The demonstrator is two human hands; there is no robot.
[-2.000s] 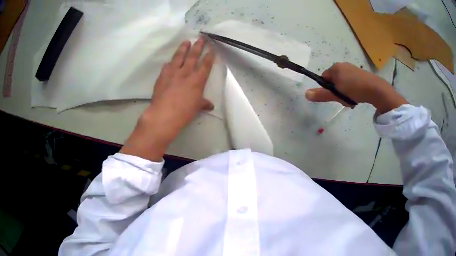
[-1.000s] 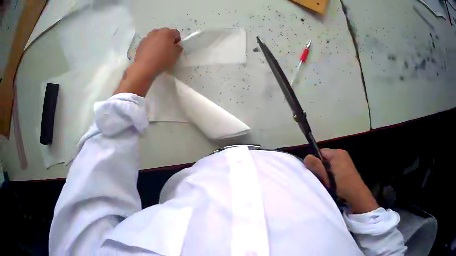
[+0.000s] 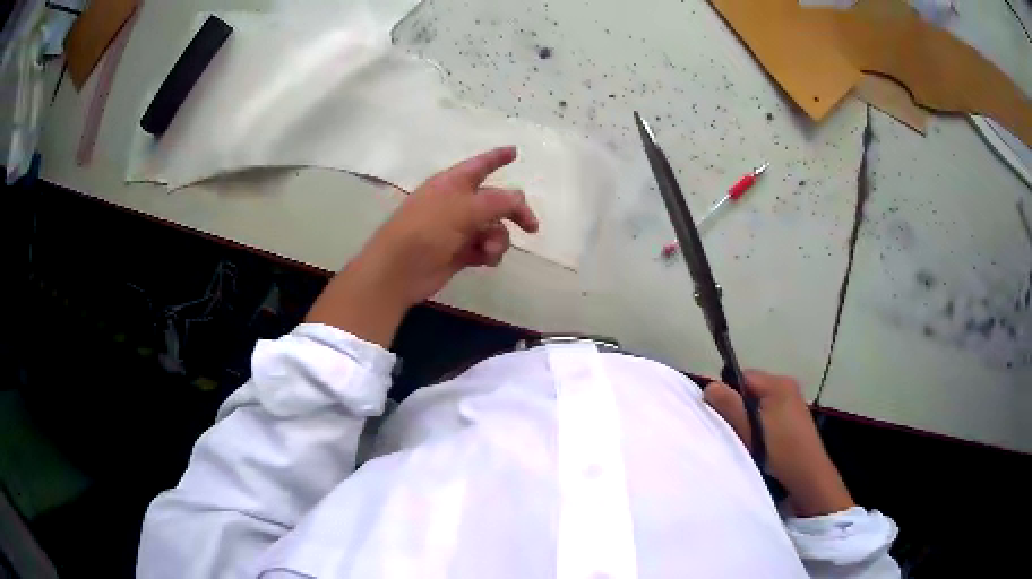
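White fabric (image 3: 306, 107) lies spread on the table from the upper left to the middle. My left hand (image 3: 470, 221) is over the fabric's front edge, fingers apart and partly curled, with nothing seen in it. My right hand (image 3: 781, 424) holds the cutting shears (image 3: 704, 283) by their handles at the table's front edge. The blades are closed and point up and away from me. A black bar (image 3: 188, 75) lies on the left part of the fabric.
A pen (image 3: 719, 208) with red parts lies beyond the shears. Tan card patterns (image 3: 798, 57) lie at the upper right, and another (image 3: 96, 40) at the upper left beside a pinkish ruler (image 3: 102, 102). The speckled table (image 3: 939, 260) has a seam at right and a red front edge.
The folded white piece and small rectangular piece are no longer seen separately. My left hand moved nearer and its fingers opened. My right hand with the shears came back from the fabric and stays low.
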